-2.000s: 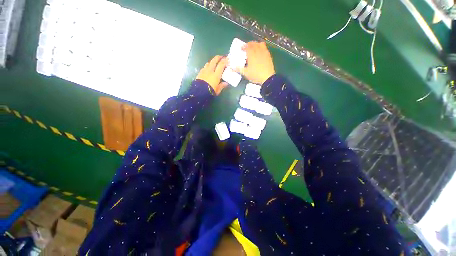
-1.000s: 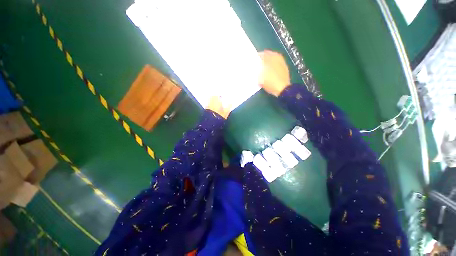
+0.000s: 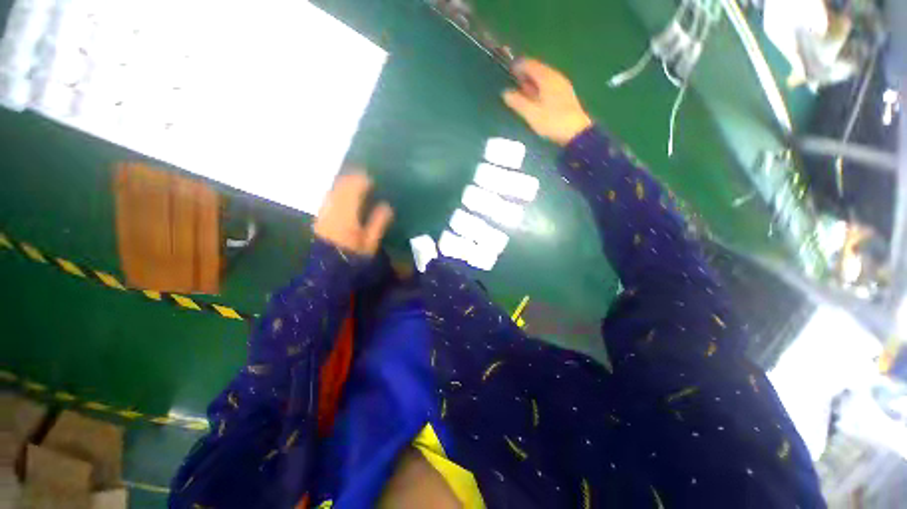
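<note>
Several small white housings lie in a slanted row on the green bench in front of me, with one small white piece just left of the row's lower end. A large, overexposed white tray lies at the upper left, with rows of parts faintly visible at its left end. My left hand is beside the tray's lower right corner, blurred, with fingers apart and nothing seen in it. My right hand is above and right of the row, near the bench's far edge, its fingers curled; no part shows in it.
A brown stool stands below the tray. Cartons are at the lower left, beyond striped floor tape. White cords hang at the upper right. White material lies at the right. A dark strip edges the bench.
Both hands have left the tray; the left moved lower left, the right up and away. The view has rotated. The row of housings still lies on the bench.
</note>
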